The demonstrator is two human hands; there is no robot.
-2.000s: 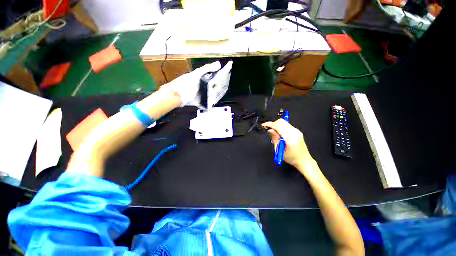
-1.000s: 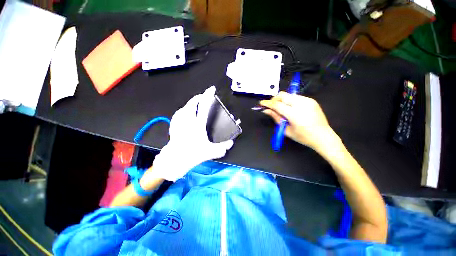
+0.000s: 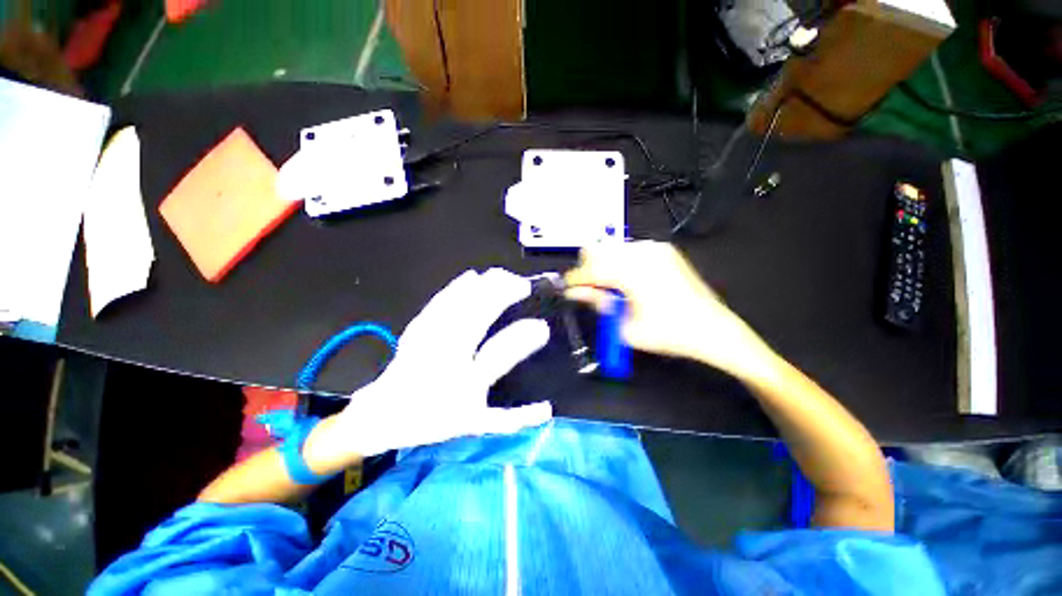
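Observation:
My left hand [image 3: 454,367], in a white glove, is at the near middle of the mat, fingers and thumb apart around a dark area. A dark item with a small pale end [image 3: 586,363] shows between my hands; its outline is lost against the black mat, so I cannot tell what it is or whether my left hand grips it. My right hand [image 3: 658,305], bare and blurred, holds a blue marker pen [image 3: 614,338] and its fingertips meet the dark item's upper end. One white set-top box [image 3: 571,198] lies just beyond my hands, another [image 3: 353,163] farther left.
An orange-red pad [image 3: 227,207] lies left, beside a cream strip [image 3: 118,224] and white sheets [image 3: 41,192]. Thin black cables [image 3: 670,186] run behind the boxes. A remote control [image 3: 906,259] and a long white strip [image 3: 974,285] lie right. A blue coiled cord [image 3: 344,340] reaches my left wrist.
The dark box face seen in my left glove is no longer clear there, and the glove's fingers have spread. My right hand with the marker has moved left, close to my left hand.

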